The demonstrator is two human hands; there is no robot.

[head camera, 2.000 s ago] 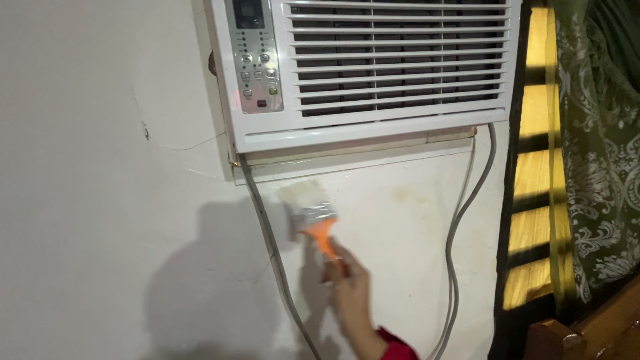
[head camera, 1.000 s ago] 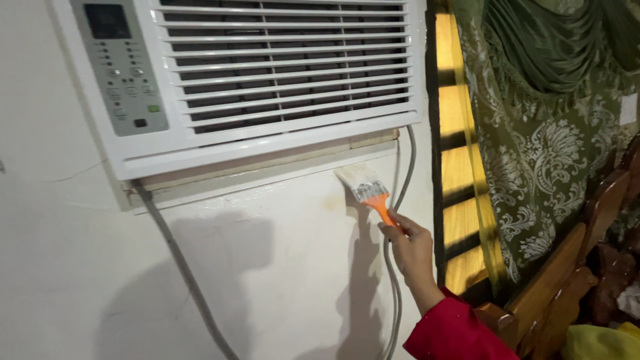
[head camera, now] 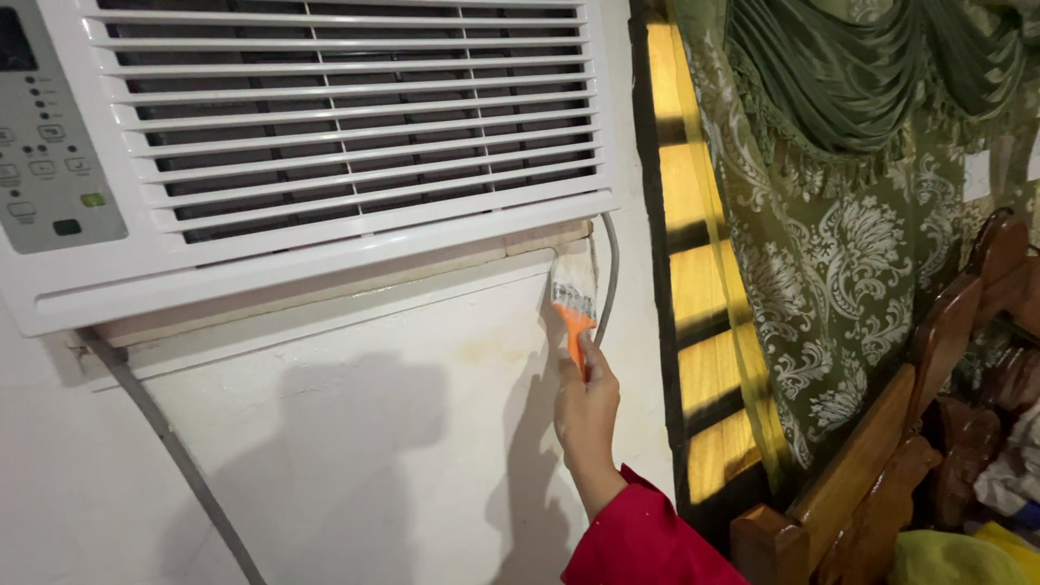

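Note:
My right hand [head camera: 587, 406], in a red sleeve, grips the orange handle of a flat paintbrush [head camera: 574, 305]. White paint covers the bristles and part of the metal ferrule. The bristles point up and lie against the white wall [head camera: 422, 349], just under the right end of the wooden strip [head camera: 325, 282] below a window air conditioner [head camera: 349, 219]. A grey cable [head camera: 611, 276] hangs right beside the brush. Faint yellowish stains show on the wall left of my hand. My left hand is out of the frame.
Another grey cable [head camera: 175, 447] runs down from the unit's lower left corner. To the right are a dark-framed window with yellow panes [head camera: 703, 292], a green patterned curtain [head camera: 845, 309] and carved wooden furniture [head camera: 861, 455]. Some yellow-green cloth [head camera: 951, 556] lies at the lower right.
My right hand has carried the brush rightward along the wall beneath the air conditioner, from near the left cable to the right cable. The view has shifted right.

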